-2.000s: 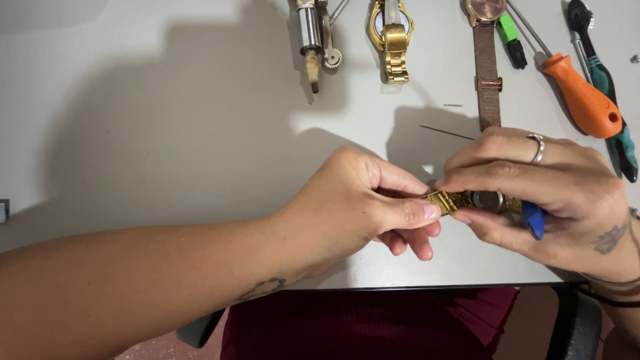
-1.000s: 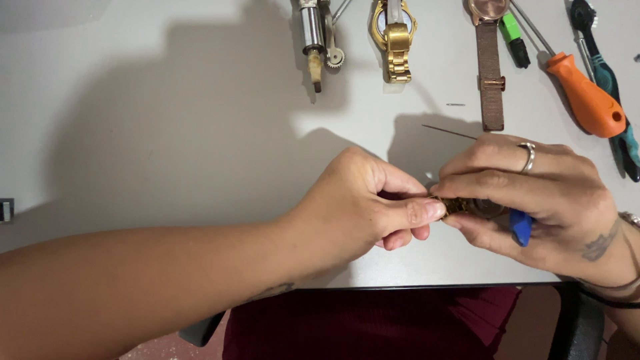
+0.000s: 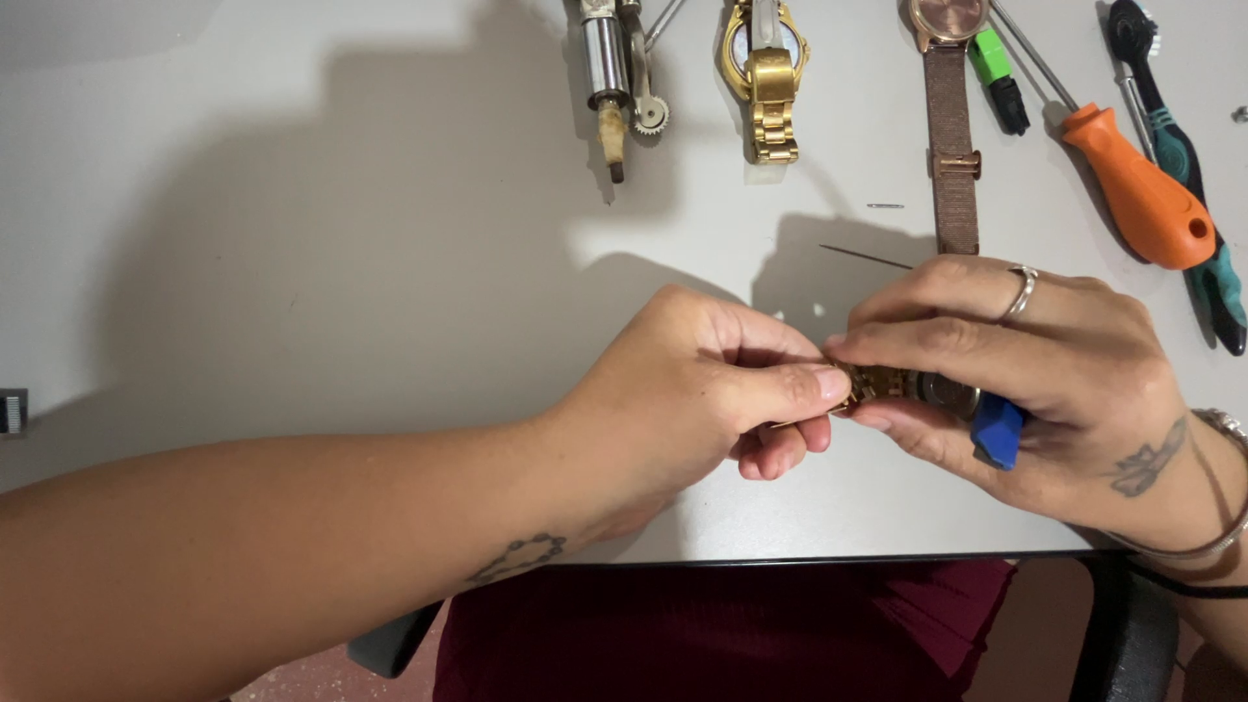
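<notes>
Low over the table's front edge, both hands grip one gold-toned wristwatch (image 3: 882, 380) with a metal link bracelet. My left hand (image 3: 746, 385) pinches the bracelet between thumb and fingers. My right hand (image 3: 1024, 380) holds the watch from the right, its fingertips at the links beside my left thumb. A blue object (image 3: 997, 431) sticks out beneath my right fingers; its kind is unclear. The watch case is partly hidden by my right hand. A thin metal pin or rod (image 3: 863, 255) lies just beyond my right hand, its right end hidden.
Along the back lie a metal tool with a worn tip (image 3: 606, 78), a toothed wheel (image 3: 650, 115), a gold watch (image 3: 773, 88) and a brown mesh-band watch (image 3: 951, 146). At right are a green-and-black marker-like item (image 3: 999, 78), an orange-handled screwdriver (image 3: 1141, 190) and a toothbrush (image 3: 1180, 161). A small pin (image 3: 885, 206) lies mid-table.
The bracelet links, plainly visible two seconds ago between the hands, have turned and are now more covered by the fingers. Both hands keep their hold in nearly the same place.
</notes>
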